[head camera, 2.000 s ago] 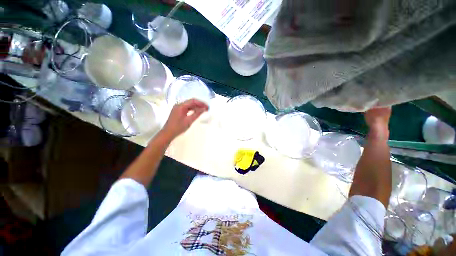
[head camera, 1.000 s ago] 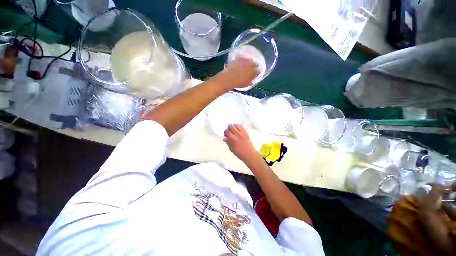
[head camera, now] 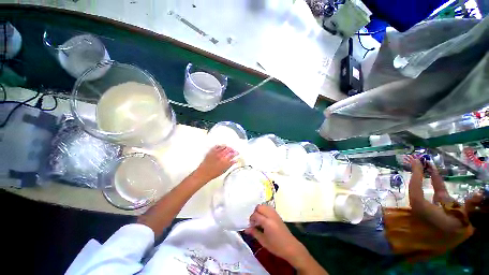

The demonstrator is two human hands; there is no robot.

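A clear round vessel with a white lower part is tilted over the bench's front edge, close to my lap. My right hand grips its lower right side with bent fingers. My left hand is just beyond its upper left side, fingers curled, near another clear vessel on the bench; glare hides whether it holds anything. The yellow-and-black cloth shows partly behind the held vessel.
A large clear vessel, another vessel and a plastic-wrapped bundle stand at the left. Several vessels line the bench to the right. A grey cloth hangs at upper right. A co-worker in orange is at far right.
The view has shifted. My left hand has left the vessel on the green belt and come back over the bench. A vessel is now in my right hand near my lap.
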